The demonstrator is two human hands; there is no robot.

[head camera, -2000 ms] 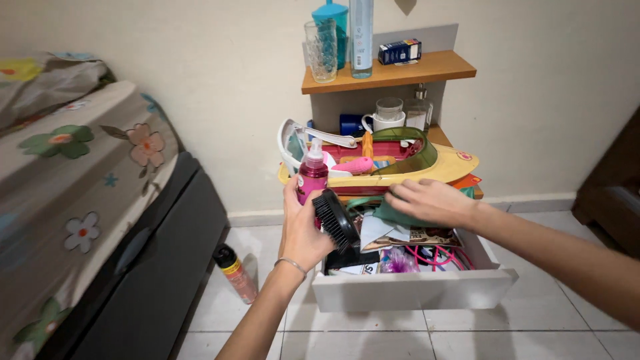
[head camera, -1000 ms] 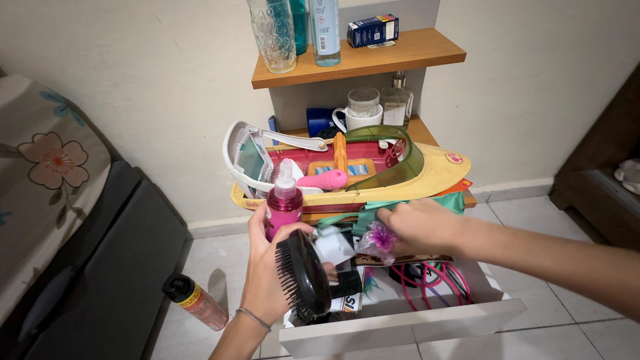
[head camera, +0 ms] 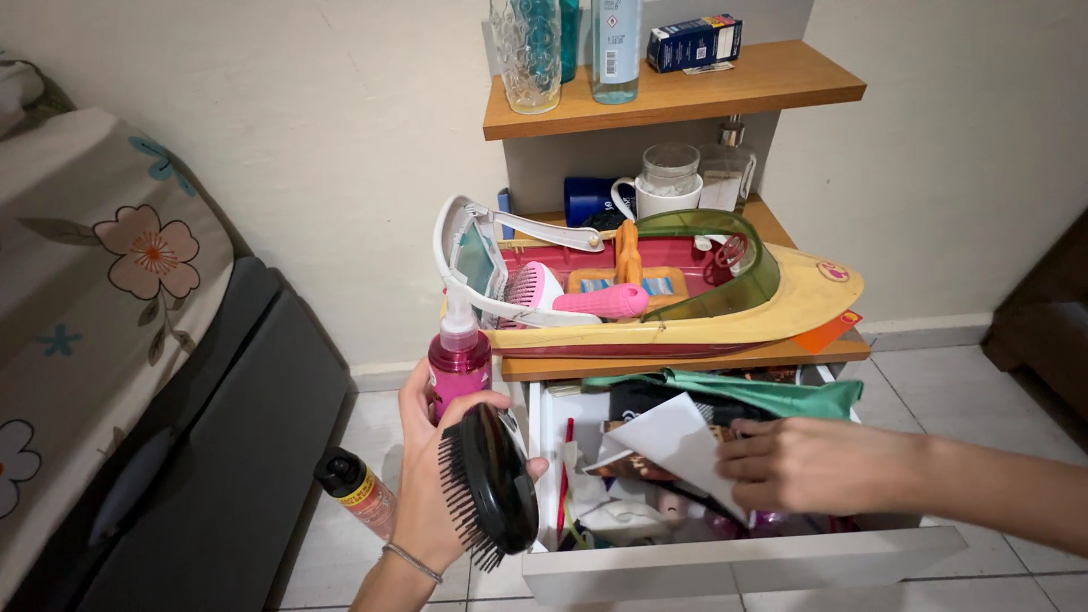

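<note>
My left hand (head camera: pixel 425 476) holds a pink spray bottle (head camera: pixel 459 365) upright and a black hairbrush (head camera: pixel 489 480), bristles to the left. My right hand (head camera: pixel 790 463) is inside the open white drawer (head camera: pixel 739 557), its fingers on a folded white paper (head camera: pixel 676 433); whether it grips the paper is partly hidden. Around it in the drawer lie a green cloth (head camera: pixel 765 395), a red stick-like item (head camera: pixel 564 476) and mixed small things. On the shelf above the drawer sits a yellow and red toy boat (head camera: pixel 680 331) with a pink-handled brush (head camera: pixel 599 300) in it.
A wooden shelf (head camera: pixel 680 89) carries a textured glass (head camera: pixel 527 68), a clear blue bottle (head camera: pixel 616 51) and a dark blue box (head camera: pixel 695 42). Below are a white mug (head camera: pixel 667 200) and a blue cup (head camera: pixel 588 200). A black-capped bottle (head camera: pixel 357 493) stands on the floor beside a grey bed base (head camera: pixel 221 442).
My right hand has moved among the drawer's contents; the clear packet with purple it touched a second ago is no longer at its fingers. My left hand keeps the bottle and hairbrush.
</note>
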